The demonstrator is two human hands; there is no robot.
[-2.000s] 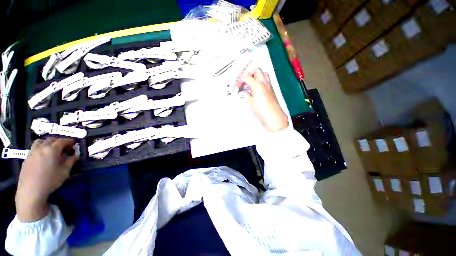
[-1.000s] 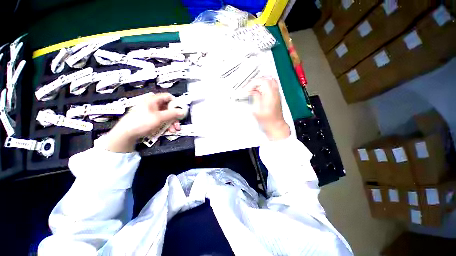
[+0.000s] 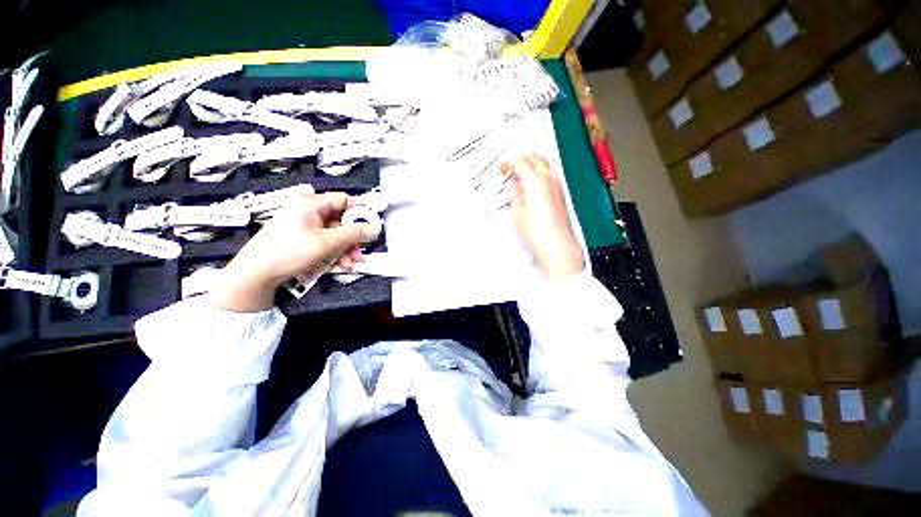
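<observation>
My left hand [image 3: 303, 242] is shut on a half-fitted watch [image 3: 362, 224] over the right part of the foam tray [image 3: 141, 293]. Its round white head shows at my fingertips and a strap piece trails below the hand. My right hand [image 3: 542, 202] is on the white sheet [image 3: 434, 288] with its fingertips by loose strap pieces [image 3: 485, 146]; whether it grips one cannot be told. Rows of white-strapped watches [image 3: 217, 157] lie in the tray. Another half-fitted watch [image 3: 79, 291] lies at the tray's front left.
A clear plastic bag [image 3: 429, 35] and a dense strap bundle [image 3: 520, 81] are at the far right corner. A neighbouring tray with white straps [image 3: 18, 131] is at the left. Yellow tape [image 3: 232, 64] edges the bench. A holed black tray [image 3: 641, 293] and stacked cartons [image 3: 788, 343] are at the right.
My left hand has moved from the tray's front left to its right part and now holds a watch. My right hand has shifted slightly on the sheet among the loose straps.
</observation>
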